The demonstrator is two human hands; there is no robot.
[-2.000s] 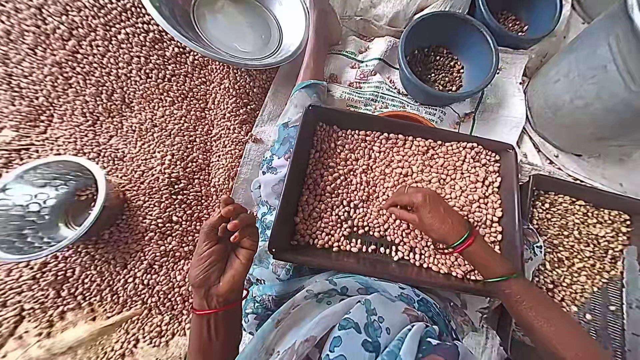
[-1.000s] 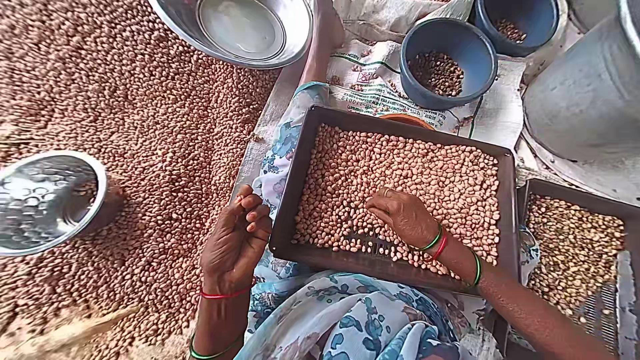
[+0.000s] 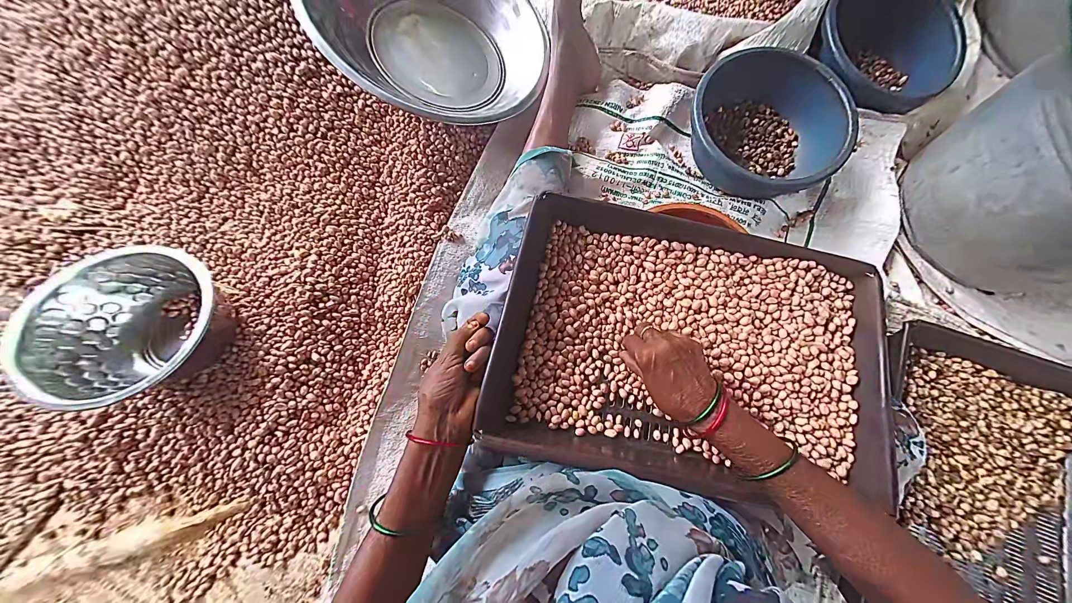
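Note:
A dark rectangular tray (image 3: 871, 335) with a slotted bottom lies across my lap, filled with pinkish shelled nuts or beans (image 3: 754, 318). My right hand (image 3: 672, 373) rests among them near the middle, fingers curled downward; its fingertips are hidden, so a grip on any piece cannot be told. Beside the tray's left wall is my left hand (image 3: 456, 377), fingers bent and close to the rim; whether it holds anything is not visible. A few slots of the bottom show just below my right hand.
A large heap of the same pieces (image 3: 251, 184) spreads at left, bearing a dimpled steel bowl (image 3: 197, 335). A steel basin (image 3: 536, 75) stands above. Blue tubs (image 3: 775, 180) sit on printed sacks (image 3: 863, 209). At right are a second tray (image 3: 988, 352) and a large metal vessel (image 3: 988, 184).
My left hand has moved right, from over the cloth and heap edge to the tray's left side. My right hand stays over the tray's contents, slightly shifted.

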